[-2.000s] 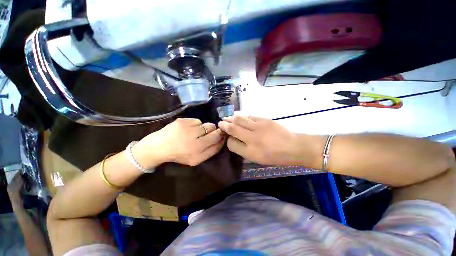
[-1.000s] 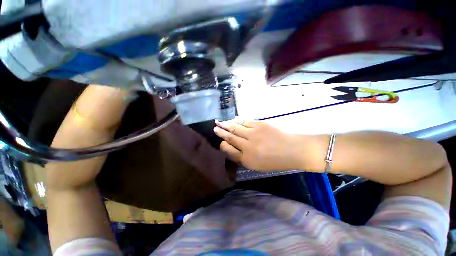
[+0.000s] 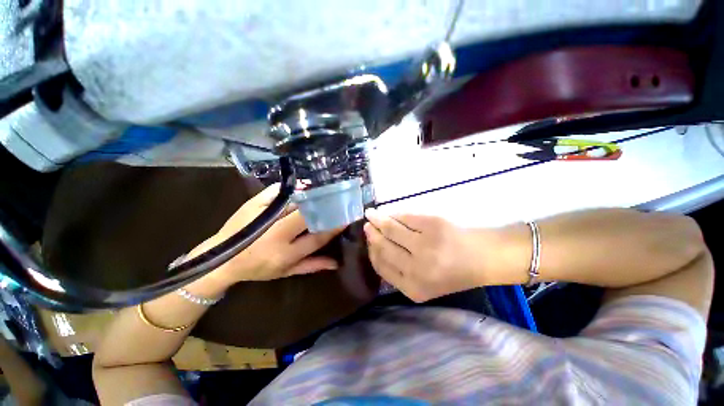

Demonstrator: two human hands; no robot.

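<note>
The dark brown cloth [image 3: 135, 214] lies left of and under the sewing machine head [image 3: 238, 55]. My left hand [image 3: 274, 246] rests on the cloth behind the curved chrome loop; its fingertips are partly hidden by the pale grey round knob [image 3: 329, 206]. My right hand [image 3: 413, 250] is at the cloth's right edge, fingers bent together, with the fingertips on a narrow dark part of the cloth [image 3: 356, 258]. The needle area is hidden behind the tension parts and knob.
Thread snips [image 3: 583, 149] lie on the white table [image 3: 468, 186] at the right. The dark red cover [image 3: 564, 87] hangs above them. The chrome loop [image 3: 143, 292] crosses the left side. Cardboard [image 3: 230, 354] and a blue frame [image 3: 512, 308] are below. Part of another person's arm shows at lower left.
My left hand has come back from the far left side to beside the knob, on the cloth. My right hand has lowered slightly. The view has shifted closer to the machine head.
</note>
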